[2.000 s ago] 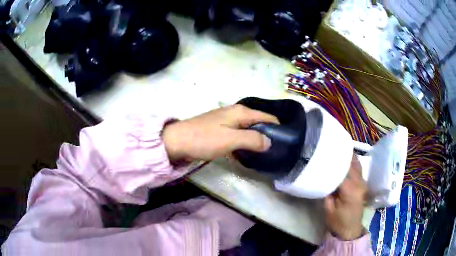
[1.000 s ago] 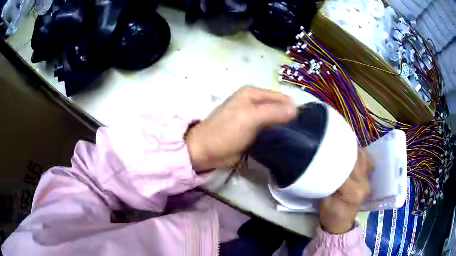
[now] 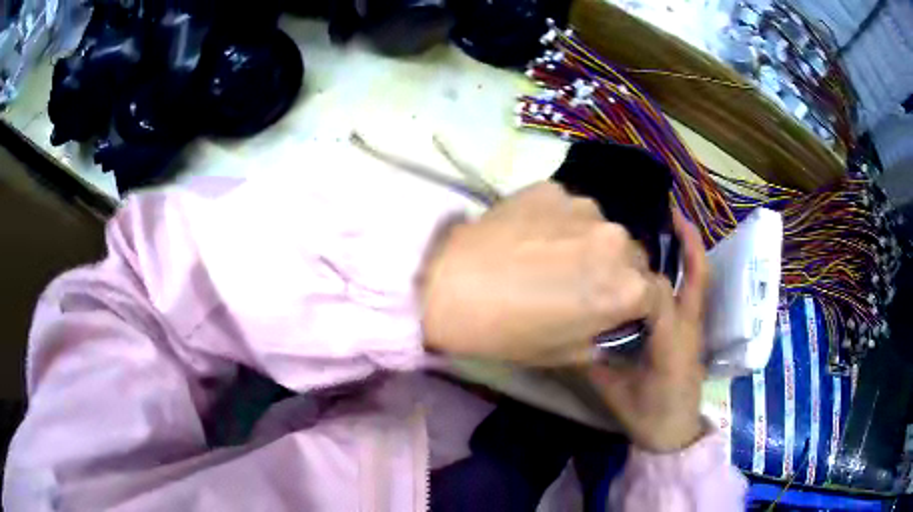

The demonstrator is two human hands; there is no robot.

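My left hand (image 3: 541, 278), bare and blurred, is curled over the black inner shell (image 3: 613, 185) and covers much of it. My right hand (image 3: 666, 372) is wrapped around the lower right side of the same unit, its fingers raised beside my left hand. Only a thin white rim (image 3: 623, 336) shows between the hands; the rest of the white round housing is hidden. The white wall-mount bracket (image 3: 746, 290) stands out on the right, behind my right hand. Thin wires (image 3: 420, 172) trail on the bench to the upper left of my left hand.
Black shells (image 3: 245, 82) are piled at the upper left, more at the top. A wire harness bundle (image 3: 641, 120) with white connectors runs down beside the brown carton (image 3: 701, 85). Blue-and-white striped packaging (image 3: 786, 400) lies at the lower right. The pale bench (image 3: 350, 90) lies between.
My left hand has moved right and closed in over the shell, beside my right hand. The white housing, widely visible before, is now mostly covered. Thin wires now show on the bench.
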